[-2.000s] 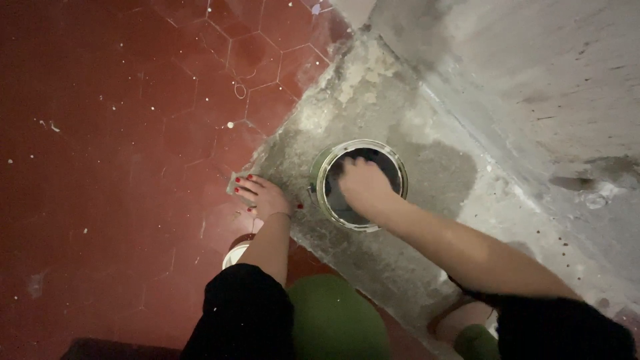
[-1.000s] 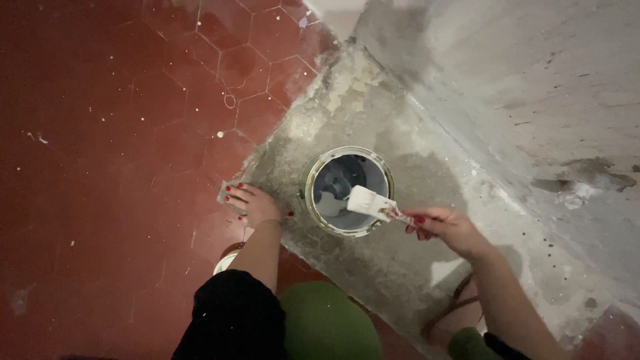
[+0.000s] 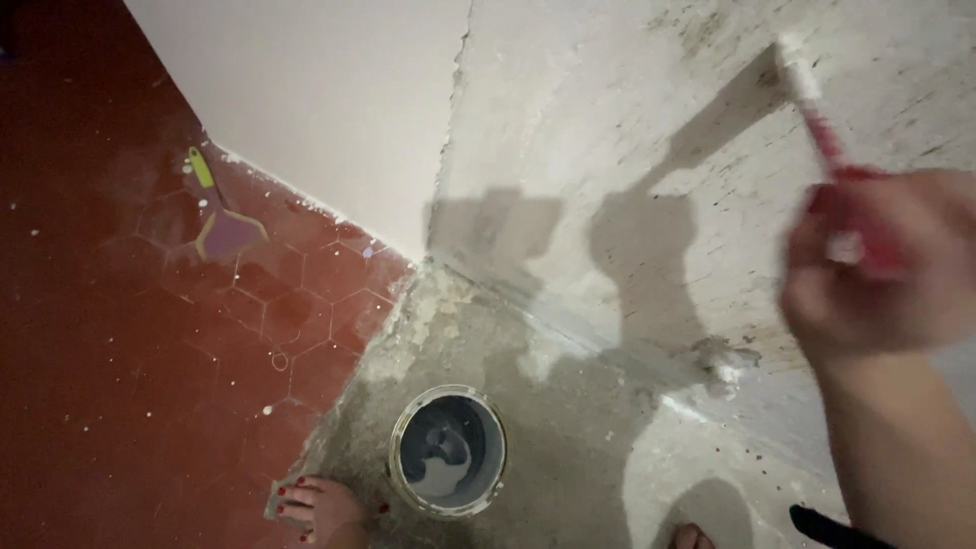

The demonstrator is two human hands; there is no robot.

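Note:
My right hand [image 3: 877,259], blurred, is closed around the red handle of a paintbrush [image 3: 799,72]. The brush's white-coated head is at or very near the patchy, stained wall [image 3: 579,130]; contact cannot be told for sure. Below and left of it, an open round paint can [image 3: 448,450] stands on the rough concrete. Its inside is dark, with pale grey-white paint at the bottom. My left hand [image 3: 328,511] rests at the concrete's edge left of the can, fingers apart on a small grey corner piece.
Red hexagonal floor tiles [image 3: 183,381] with white specks lie to the left. A dustpan-shaped tool with a lime-green handle [image 3: 200,168] lies there near the smooth white wall [image 3: 320,114]. Part of a bare foot [image 3: 690,537] shows at the bottom edge.
My right hand was inside the can, then held the brush over its rim; now it has the brush up at the wall. My left hand stays at the edge. The view has tilted toward the wall.

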